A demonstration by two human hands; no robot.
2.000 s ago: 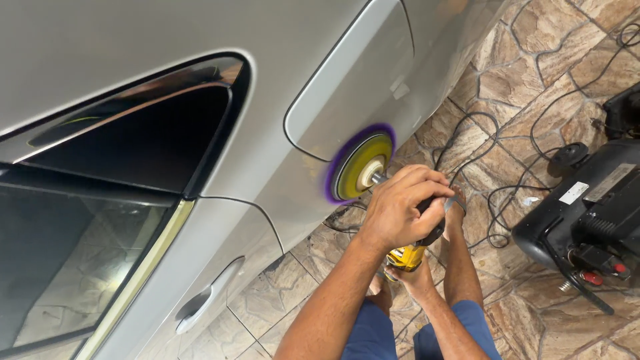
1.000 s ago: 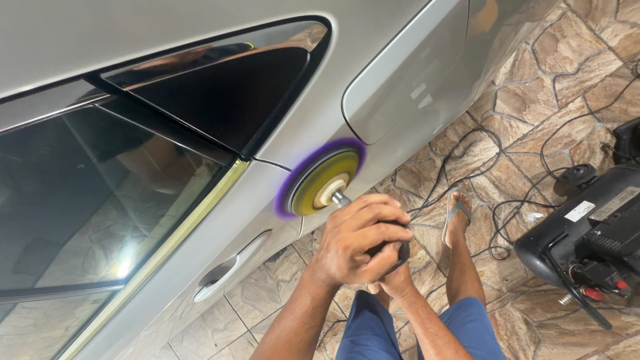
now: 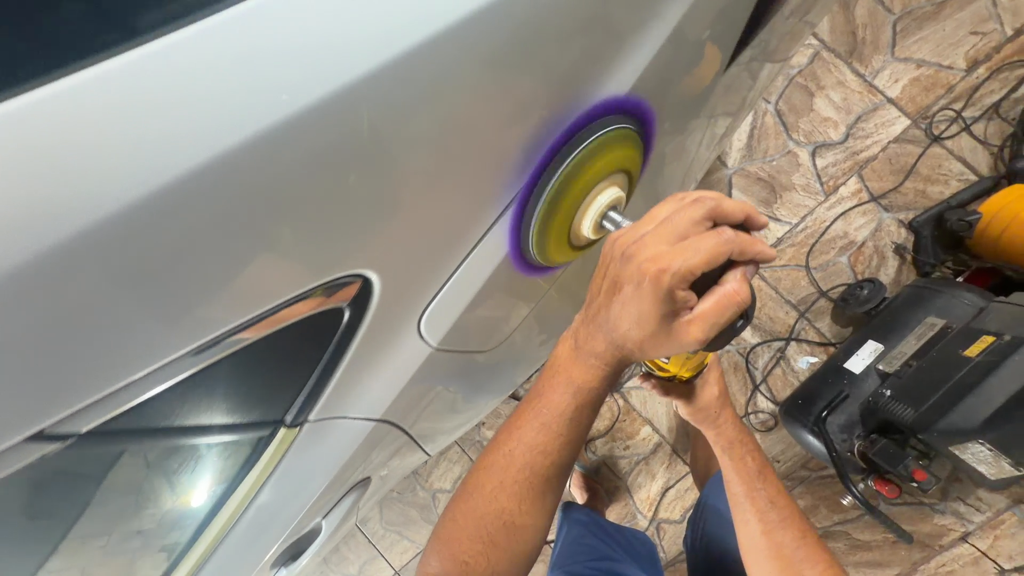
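My left hand (image 3: 668,276) is wrapped over the black front grip of a yellow and black power polisher (image 3: 678,366). Lower down and partly behind it, my right hand (image 3: 704,396) holds the tool's yellow body. A round backing plate (image 3: 588,196) with a purple-edged pad sits on the polisher's metal spindle; its blurred edge shows that it spins. The pad lies against the silver car's rear side panel (image 3: 448,216), over the upper end of the fuel door (image 3: 472,316). The pad's working face is hidden against the paint.
A black air compressor (image 3: 904,384) stands on the stone-patterned floor (image 3: 848,104) at right, beside an orange machine (image 3: 1000,224). Black cables (image 3: 808,320) lie coiled near it. Yellowish masking tape (image 3: 240,500) runs along the window edge, above the door handle (image 3: 300,544).
Both hands have carried the polisher up and rightward along the car, from below the fuel door beside the window corner to the fuel door's far end. The view has shifted too.
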